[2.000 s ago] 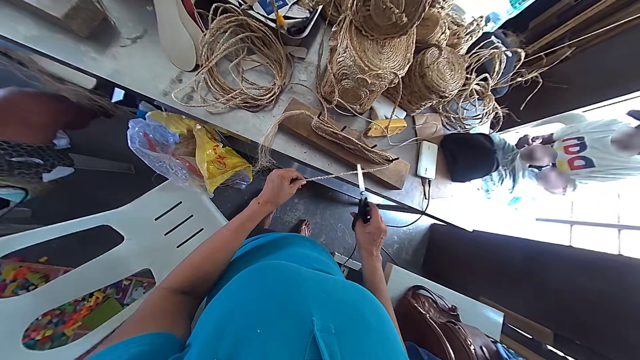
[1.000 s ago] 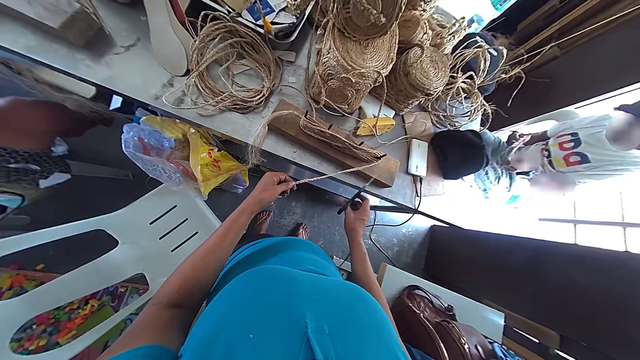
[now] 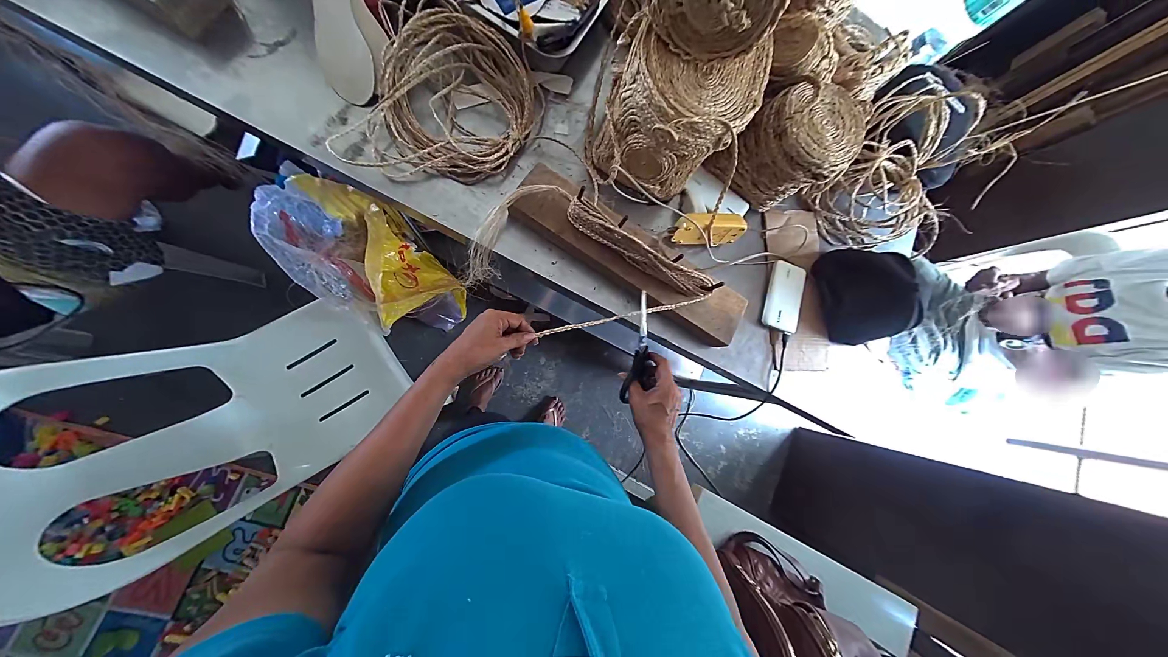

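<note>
Between the thumb and fingers of my left hand (image 3: 494,341) is the end of a braided fiber cord (image 3: 602,321), which runs taut to a wooden board with pegs (image 3: 630,260) at the table edge. More of the braid (image 3: 620,239) is wound along the pegs, and loose fibers hang off the board's left end. My right hand (image 3: 653,398) grips the black handles of a pair of scissors (image 3: 642,342). Their light blades point toward the table, with the tip at or very near the taut cord; whether they touch it I cannot tell.
On the table (image 3: 301,109) lie a coil of cord (image 3: 456,96), woven fiber baskets (image 3: 684,91), a yellow tool (image 3: 710,229) and a white power bank (image 3: 784,297) with a cable. A white plastic chair (image 3: 301,392) and plastic bags (image 3: 365,246) are at left. People are at right.
The scissors, pointed toward the taut cord two seconds ago, were lower and turned aside one second ago. Now their blades are up at the cord again. My left hand still holds the cord.
</note>
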